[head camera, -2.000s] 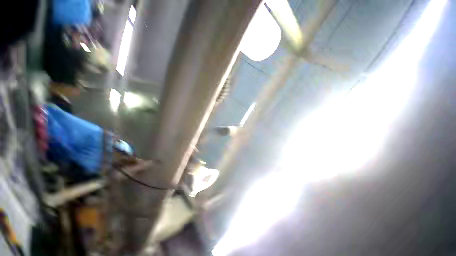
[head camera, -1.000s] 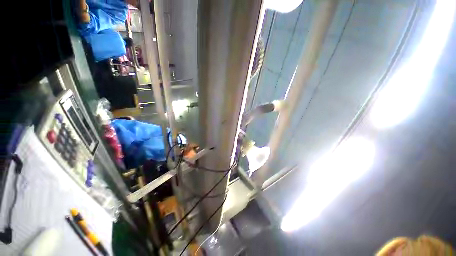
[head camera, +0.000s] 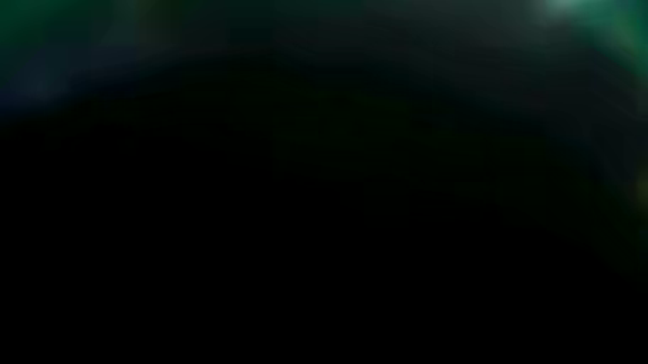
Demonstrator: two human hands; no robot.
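The head view is almost wholly black. A dark, blurred mass fills the middle and bottom, and I cannot tell what it is. Neither of my hands can be made out. No tray, part or tool can be told apart.
A blurred green surface shows at the top left corner, and a brighter green patch shows at the top right. A dim grey band lies along the top between them.
The bench with calculator, paper and pens, the shelf, the people in blue and the bright ceiling lights have left the view. The picture has gone nearly black.
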